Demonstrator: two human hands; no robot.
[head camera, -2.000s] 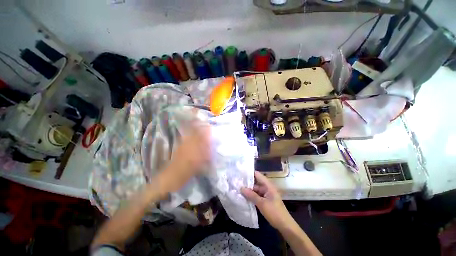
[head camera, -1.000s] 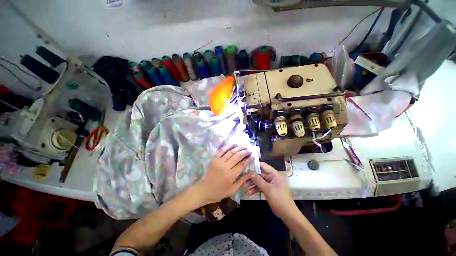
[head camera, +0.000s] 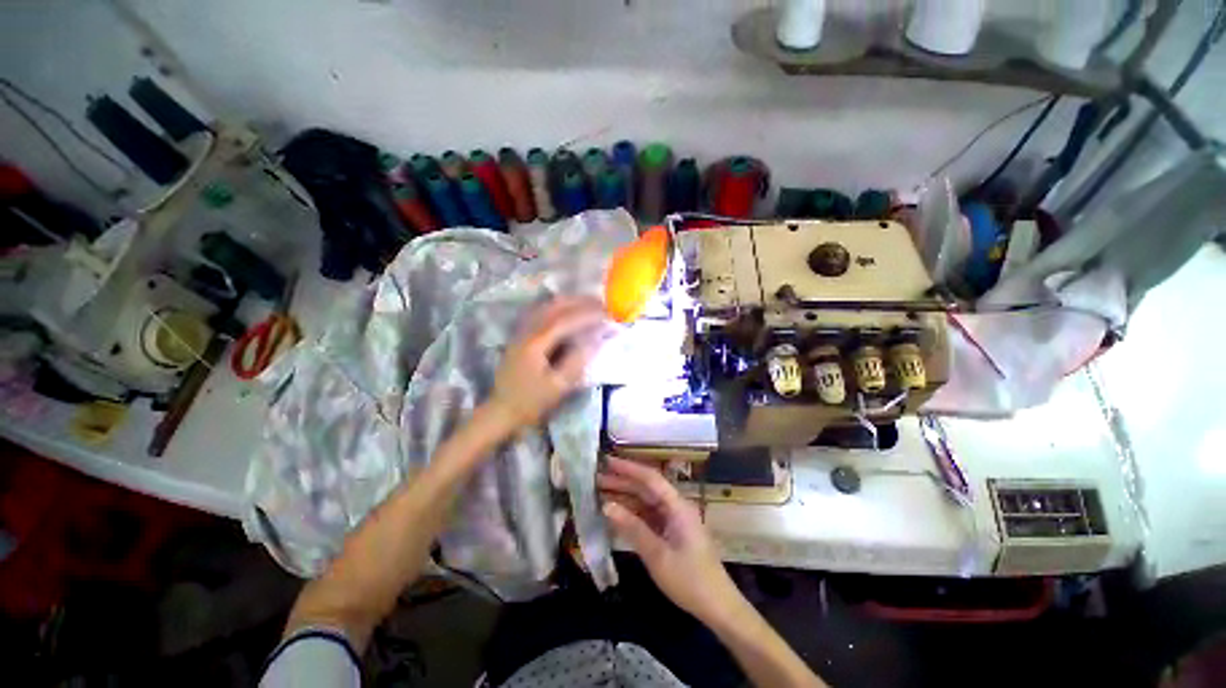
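Observation:
The pale grey printed garment piece (head camera: 464, 350) lies crumpled left of the cream overlock machine (head camera: 840, 269), and a narrow part hangs over the table's front edge. My left hand (head camera: 549, 360) is on the cloth left of the needle area (head camera: 699, 363), thumb and fingers curled on it; its grip is partly blurred. My right hand (head camera: 652, 518) is at the cloth's right edge below the metal cloth plate (head camera: 662, 422), fingers bent and somewhat apart; whether it pinches the cloth is unclear. The orange guard (head camera: 636, 274) is above the bright needle light.
Thread spools (head camera: 512, 184) line the wall. Scissors with orange-red loops (head camera: 265, 347) lie on the left table by a second sewing machine (head camera: 151, 316). A slim tool (head camera: 944, 460) and a recessed tray (head camera: 1049, 511) are at right. White thread cones (head camera: 945, 24) stand overhead.
My left hand has moved up and left from the needle area, and my right hand down and left. The cloth has shifted left, uncovering the metal plate. The view has tilted slightly upward.

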